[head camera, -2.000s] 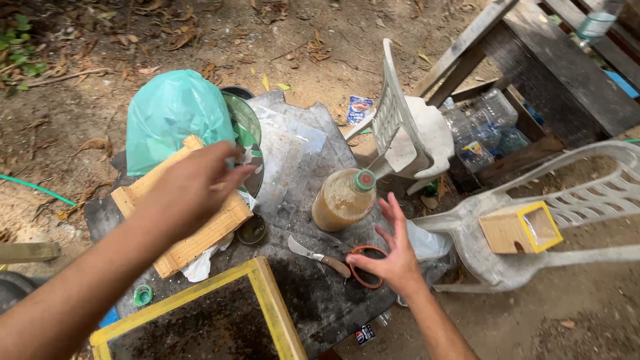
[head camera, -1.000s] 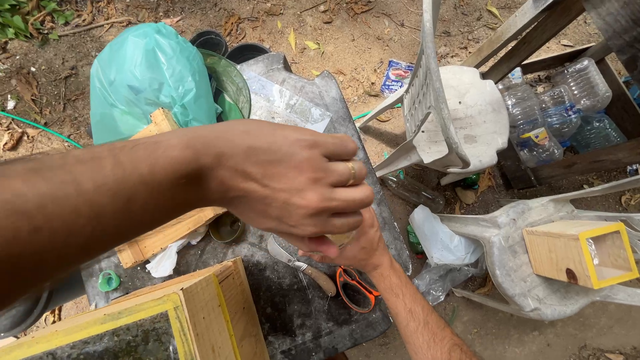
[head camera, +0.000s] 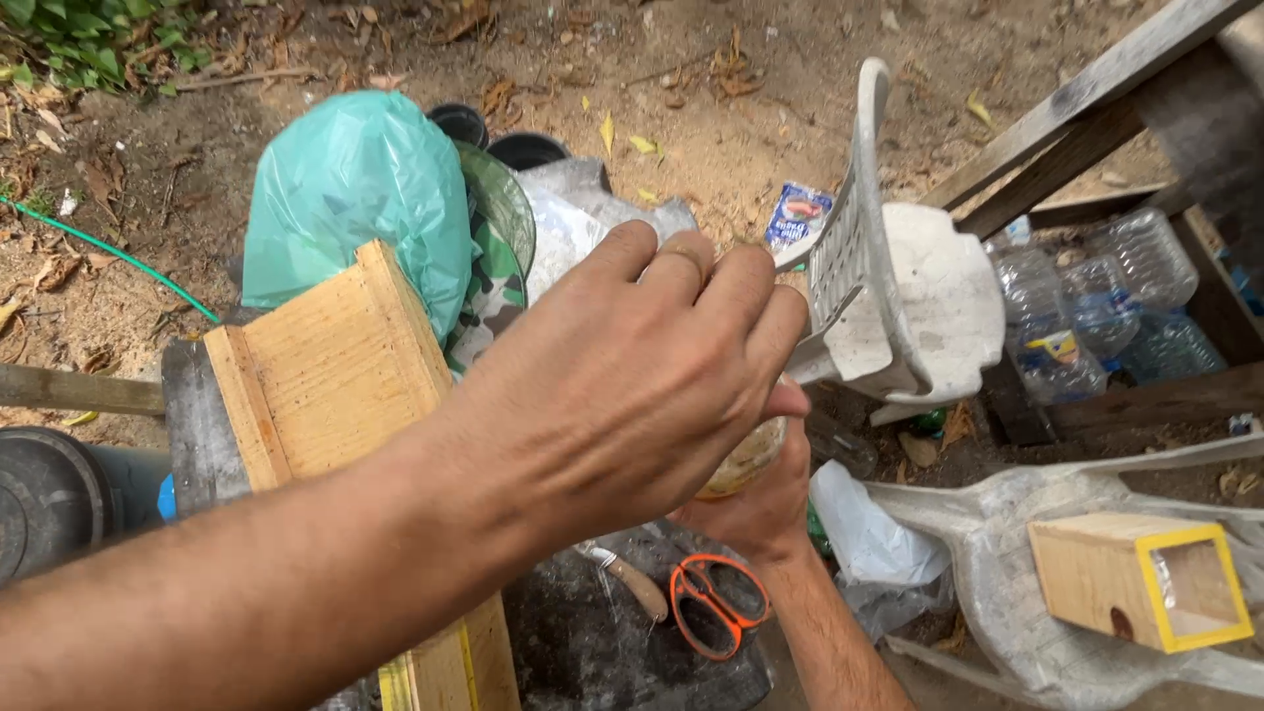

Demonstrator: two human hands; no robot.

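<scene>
My right hand (head camera: pixel 765 504) is wrapped around a bottle (head camera: pixel 746 462) of brownish liquid, of which only a part of the side shows. Over the bottle's top lies my left hand (head camera: pixel 632 365), fingers curled; it hides the cap. Below the hands, orange-handled scissors (head camera: pixel 719 604) and a wooden-handled knife (head camera: pixel 637 585) rest on the dark, worn table (head camera: pixel 592 652). A pale wooden box part (head camera: pixel 341 365) stands left of my left hand, and another yellow-edged wooden box (head camera: pixel 484 652) is partly covered by my forearm.
A green plastic bag (head camera: pixel 360 202) sits at the table's back left. White plastic chairs (head camera: pixel 938 296) stand to the right, one bearing a small wooden box (head camera: pixel 1136 583) with a yellow rim. Beyond them, a wooden crate (head camera: pixel 1165 400) holds clear plastic bottles. A black lidded bucket (head camera: pixel 44 504) is far left.
Two seconds ago the bottle stood on the table with both hands apart from it. My left hand has moved right onto its top, and my right hand has taken hold of it.
</scene>
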